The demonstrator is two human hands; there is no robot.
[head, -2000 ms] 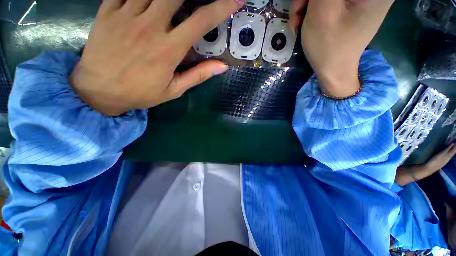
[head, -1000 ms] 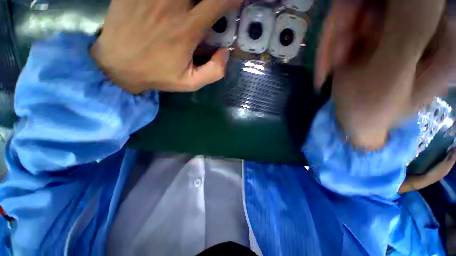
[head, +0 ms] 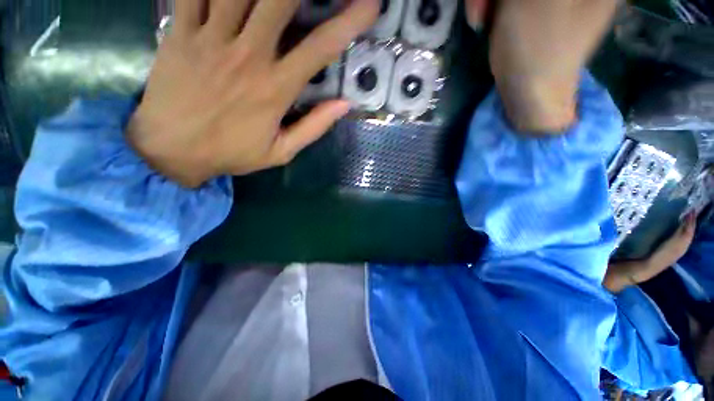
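Observation:
A tray of small white-framed units with dark centres lies at the top middle; one unit (head: 412,84) shows at its lower right corner. My left hand (head: 227,94) rests flat with fingers spread over the tray's left part, thumb beside the lowest row. My right hand (head: 540,55) is at the top right, beside the tray; its fingers are cut off by the top edge, so what it holds is hidden. A dark dotted sheet (head: 391,157) with glare lies just below the tray.
The dark green mat (head: 329,227) runs under everything. At the right, another person's hand (head: 658,258) is near a silver panel of units (head: 643,184). Crinkled clear plastic (head: 673,94) lies at the upper right. A pale bent line shows at the upper left.
My right hand, blurred and further right a second ago, is back up beside the tray. The tray sits a little lower in view. My left hand's fingers are more spread.

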